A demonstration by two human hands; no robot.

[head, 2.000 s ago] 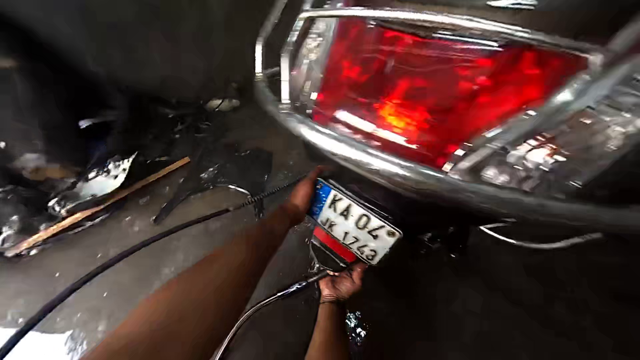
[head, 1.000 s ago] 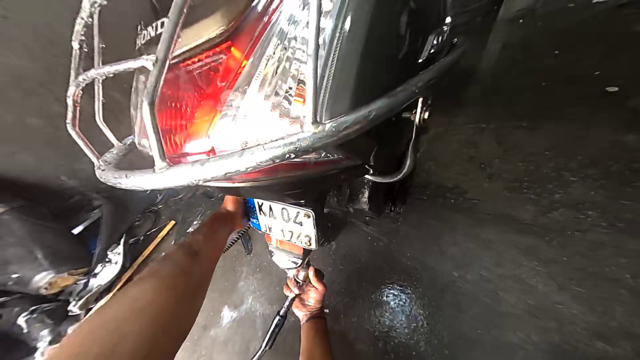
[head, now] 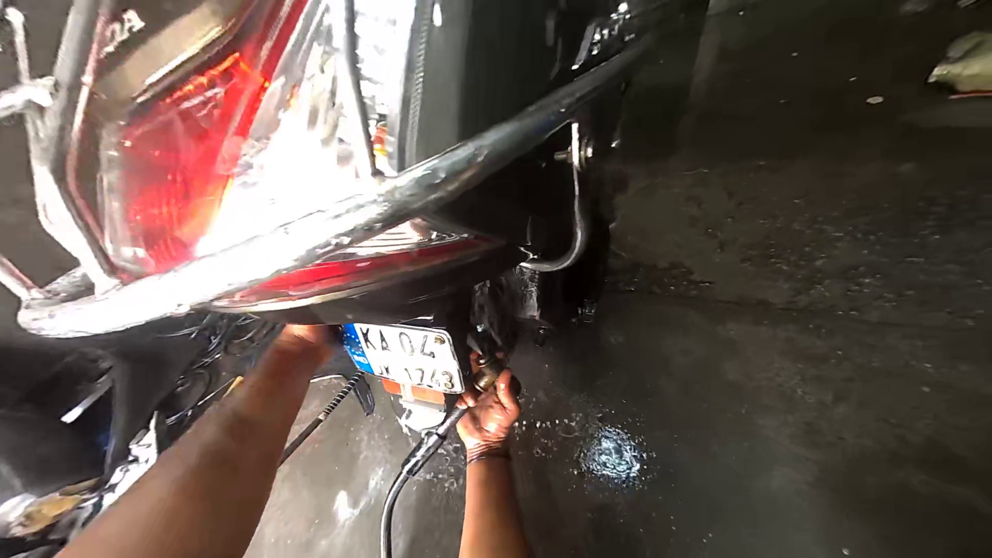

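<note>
The rear of a two-wheeler fills the upper left, with a lit red tail lamp and a number plate bearing writing. My left hand reaches under the bodywork left of the plate; its fingers are hidden. A black hose with a coiled spring sleeve runs close below it. My right hand, palm up, grips a metal fitting just right of the plate, at the end of a hose. A reflector sits under the plate.
A metal guard bar curves around the tail above my hands. A bent metal rod hangs at its right. Dark parts and debris lie at lower left. The wet floor has a foamy patch.
My right hand, with the metal fitting, has moved from below the number plate to its right side. The view has swung and come closer to the tail.
</note>
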